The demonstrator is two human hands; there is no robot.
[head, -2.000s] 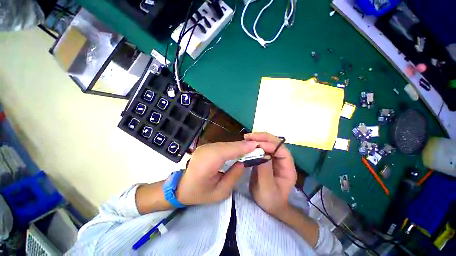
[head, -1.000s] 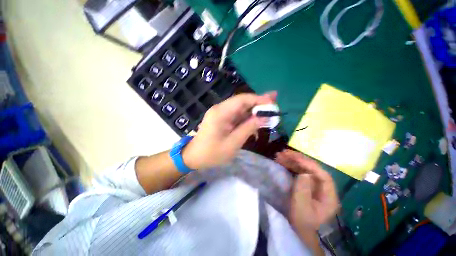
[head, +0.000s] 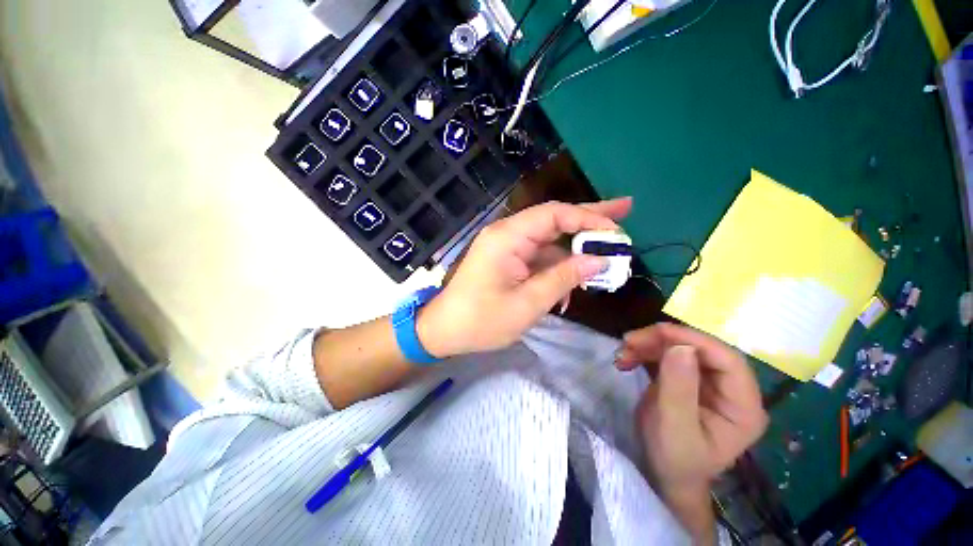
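Note:
My left hand (head: 512, 279) holds a small white rounded-square unit (head: 616, 275) between thumb and fingers, over the bench edge. The unit looks like a watch housing, with a black bar across its face. A thin black wire (head: 699, 259) loops out to the right beside it. My right hand (head: 704, 411) is below and right of the unit, apart from it, with fingers loosely curled; I see nothing in it.
A black compartment tray (head: 435, 199) with several watch units lies at the bench edge. A yellow sheet (head: 784, 272) lies on the green mat (head: 672, 139). Circuit boards (head: 873, 365), an orange stick (head: 844, 442) and a round black mesh item (head: 932, 381) are at right. A white cable (head: 795, 77) is at the back.
The hands have parted. My left hand has carried the unit up and right; my right hand has let go and moved down and right. The view has shifted towards the tray.

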